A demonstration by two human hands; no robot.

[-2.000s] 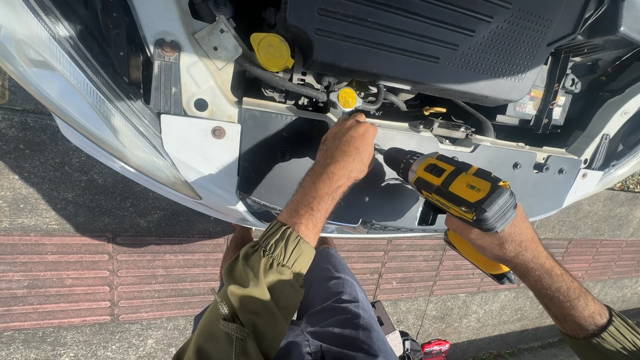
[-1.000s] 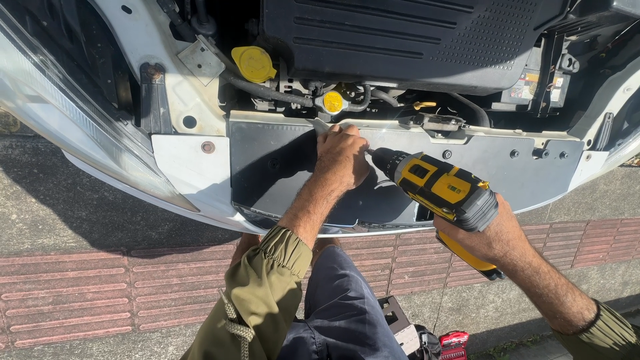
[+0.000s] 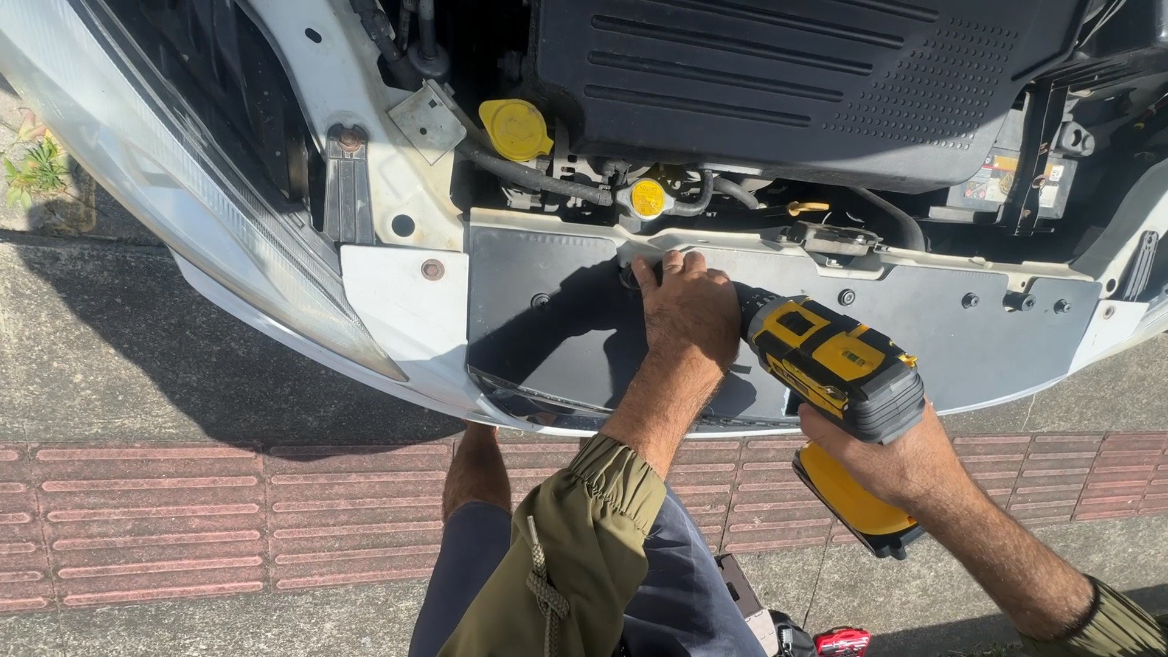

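My right hand (image 3: 881,456) grips the handle of a yellow and black cordless drill (image 3: 835,360), whose chuck points up and left, close beside my left hand (image 3: 689,306). The left hand lies on the dark plastic cover panel (image 3: 547,274) along the car's front edge, its fingers near the panel's upper rim, below the yellow-topped radiator cap (image 3: 649,198). Whether those fingers hold a fastener or the drill's tip is hidden. Several round fasteners sit in the panel, one (image 3: 847,297) to the right of the chuck.
Above lie the black engine cover (image 3: 693,91), a yellow reservoir cap (image 3: 516,130), hoses and a battery (image 3: 1013,178). A headlight (image 3: 228,219) curves down at left. On the ground below are tactile paving (image 3: 155,520) and a red case (image 3: 841,641) beside my legs.
My left hand has turned from a pinching pose near the radiator cap to lie flatter on the panel, its fingers more spread. The drill stays in my right hand.
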